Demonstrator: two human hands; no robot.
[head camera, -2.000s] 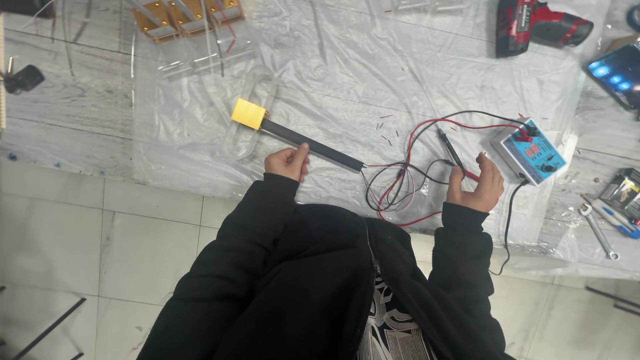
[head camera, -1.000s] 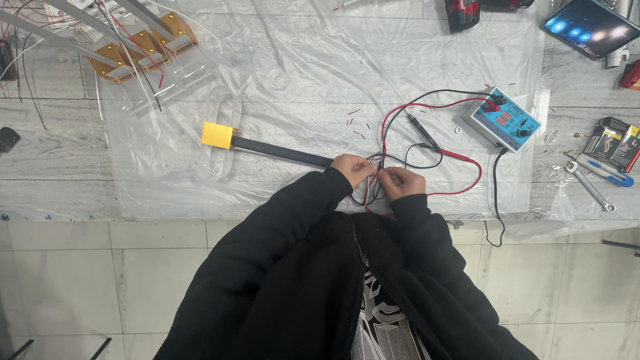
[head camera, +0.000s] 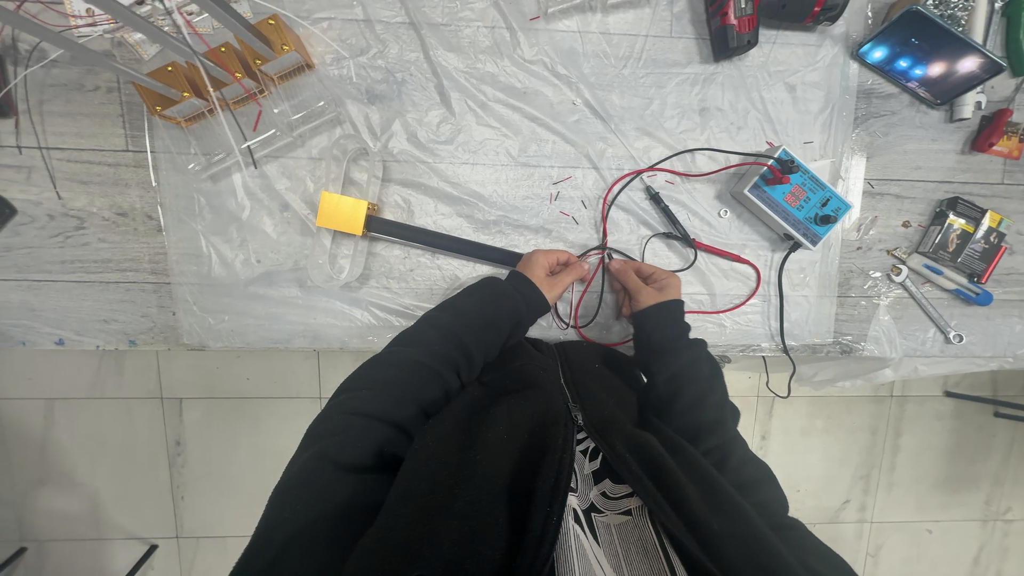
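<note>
My left hand (head camera: 554, 274) pinches thin wires at the right end of a dark bar (head camera: 448, 242), whose far end carries a yellow metal block (head camera: 342, 213). Close beside it, my right hand (head camera: 642, 284) has its fingertips together on a thin wire or small dark piece, too small to tell which. Red and black test leads loop around both hands. A black test probe (head camera: 666, 210) and a red test probe (head camera: 718, 250) lie to the right, touching near their ends. The leads run to a blue-faced tester box (head camera: 794, 197) with a lit red display.
Gold metal blocks with grey bars (head camera: 276, 50) stand at the upper left. A clear oval plastic piece (head camera: 340, 260) lies by the yellow block. Rightward are a red and black power tool (head camera: 732, 28), a phone (head camera: 930, 56), a combination wrench (head camera: 926, 306), a cutter (head camera: 950, 278) and small wire scraps.
My right hand has left the red probe and moved left, beside my left hand. My left hand has moved right along the bar to its wire end. The view has shifted.
</note>
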